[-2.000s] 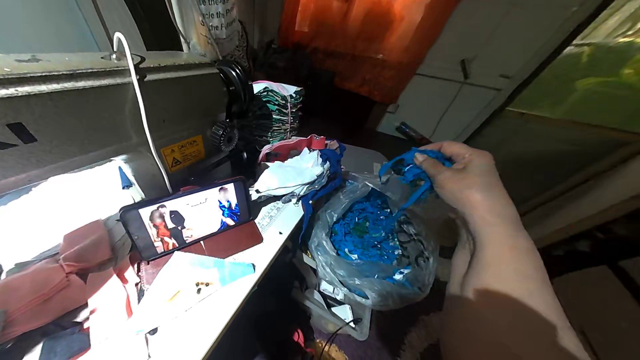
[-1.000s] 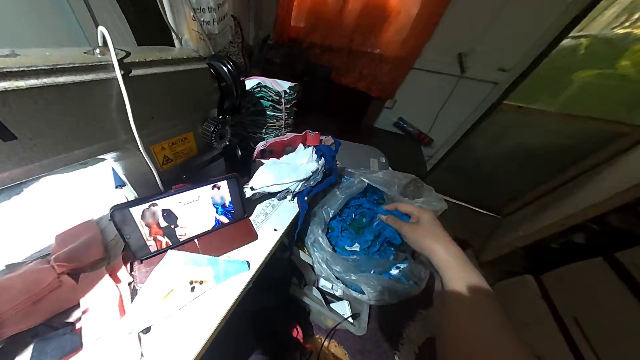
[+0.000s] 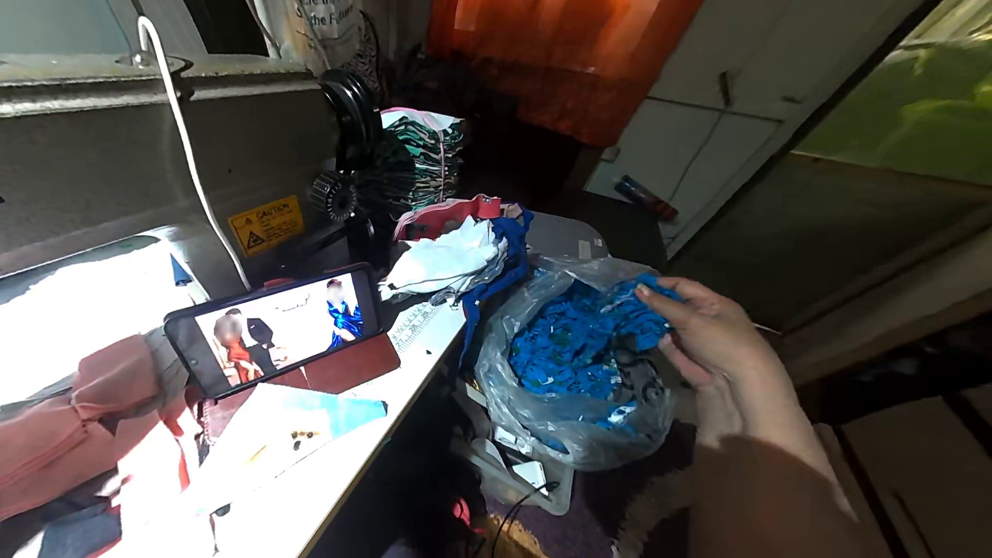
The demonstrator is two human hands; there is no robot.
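Note:
My right hand (image 3: 717, 337) grips a bunch of blue fabric pieces (image 3: 635, 306) between thumb and fingers, at the right rim of a clear plastic bag (image 3: 504, 387). More blue fabric scraps (image 3: 566, 345) fill the bag, with some grey patterned cloth (image 3: 639, 380) on their right side. My left hand is out of view. To the left, a phone (image 3: 271, 329) in a reddish-brown folding case leans on the white table, its screen lit with a picture of people. White folded cloth (image 3: 446, 260) and a blue strip (image 3: 496, 279) lie at the table's far end.
A sewing machine (image 3: 163, 155) with a handwheel (image 3: 333, 195) stands behind the phone. Pink fabric (image 3: 93, 411) lies at the left. A tied stack of cloth (image 3: 430, 155) rises at the back. Under the bag sits a clear plastic container (image 3: 554, 496); a black cable (image 3: 511, 508) hangs beside it.
Two seconds ago my right hand held blue strips above the bag's right side; a second ago it was down among the scraps in the bag. Now it is at the right rim with a bunch of blue pieces.

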